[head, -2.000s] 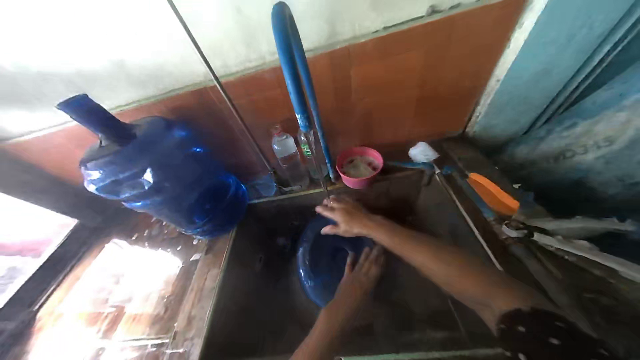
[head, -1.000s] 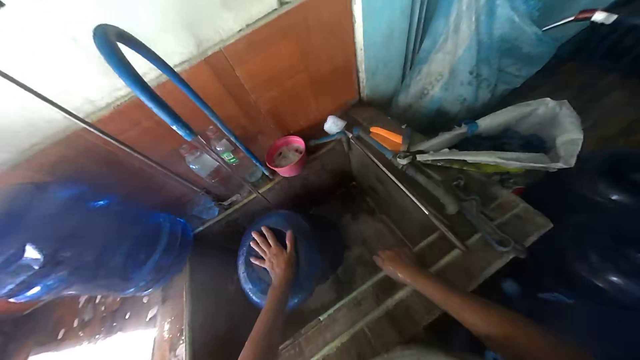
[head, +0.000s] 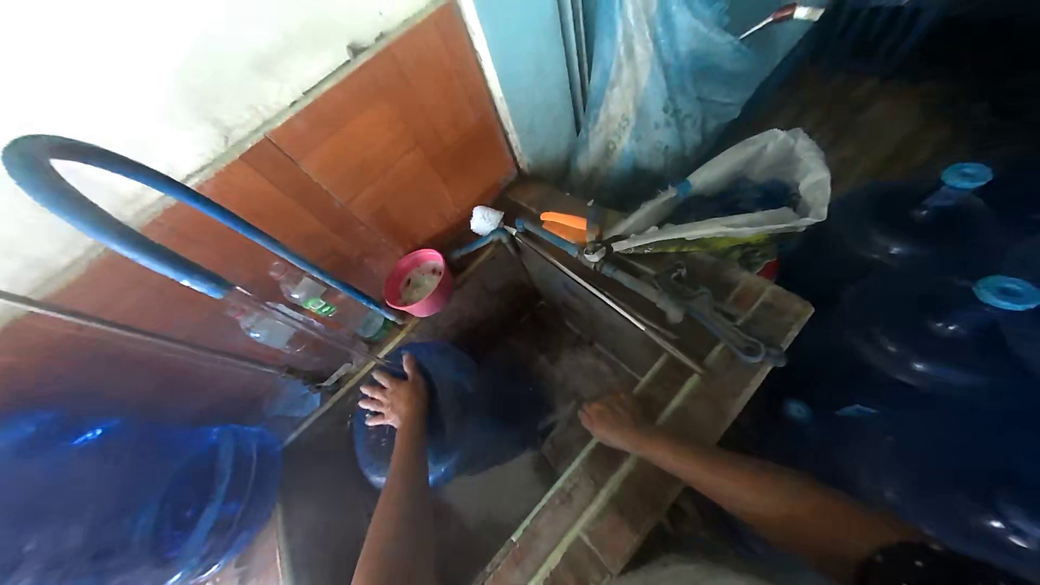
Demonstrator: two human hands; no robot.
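A blue plastic water jug (head: 455,406) lies in the dark basin. My left hand (head: 396,396), fingers spread, rests on the jug's round bottom. Water runs from the blue hose (head: 162,264) toward the jug by that hand. My right hand (head: 613,421) is at the tiled rim (head: 569,496) of the basin, right of the jug; whether its fingers hold something there cannot be told. The neck of the jug is hidden in shadow.
A pink bowl (head: 418,283) and clear plastic bottles (head: 305,292) stand on the back ledge. Another blue jug (head: 138,496) lies at left. A long-handled brush (head: 601,292), a pipe wrench (head: 723,325) and an orange-handled tool (head: 565,226) lie at right. Capped jugs (head: 910,325) stand beyond.
The view has swung right. My right hand has left the jug, where it was two seconds ago, and moved right to the basin's rim. My left hand is still on the jug.
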